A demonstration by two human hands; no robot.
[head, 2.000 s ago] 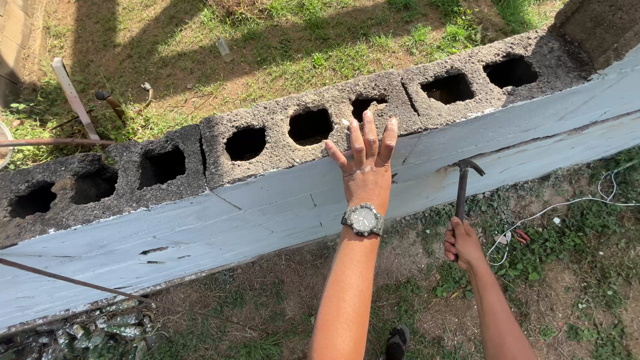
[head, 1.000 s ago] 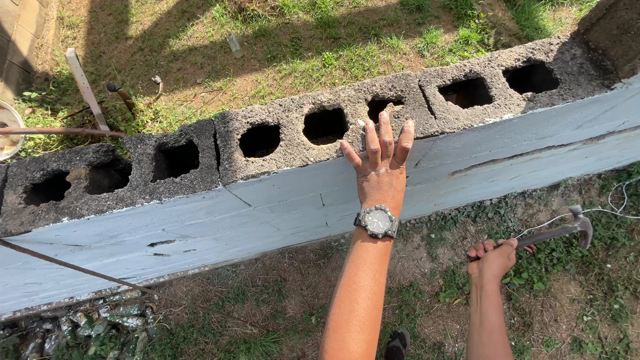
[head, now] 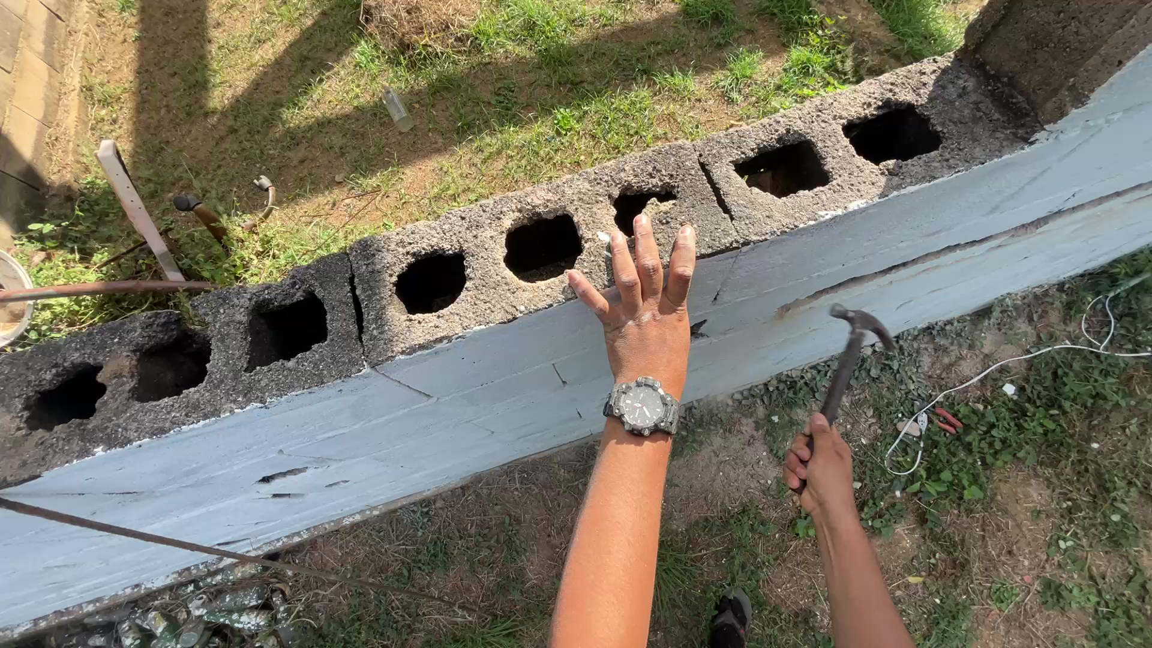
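Observation:
My left hand (head: 648,310), with a wristwatch (head: 642,406) on its wrist, rests spread on the near top edge of a hollow concrete block wall (head: 486,261). Its fingertips lie beside one of the block cavities. The wall's near face (head: 468,405) is painted pale blue and has cracks and chipped spots. Lower right, my right hand (head: 821,463) grips the handle of a claw hammer (head: 850,364). The hammer's head points up toward the wall's painted face; whether it touches the face cannot be told.
A thin metal rod (head: 180,543) crosses the lower left. Glass bottles (head: 216,616) lie at the wall's foot. A white cable (head: 990,367) and red-handled pliers (head: 947,420) are on the ground at right. A pale post (head: 139,211) and pipe ends (head: 200,214) stand beyond the wall.
The hammer pointed up at the wall two seconds ago, swung out to the right one second ago, and is now back nearer the wall. My left hand has stayed on the blocks.

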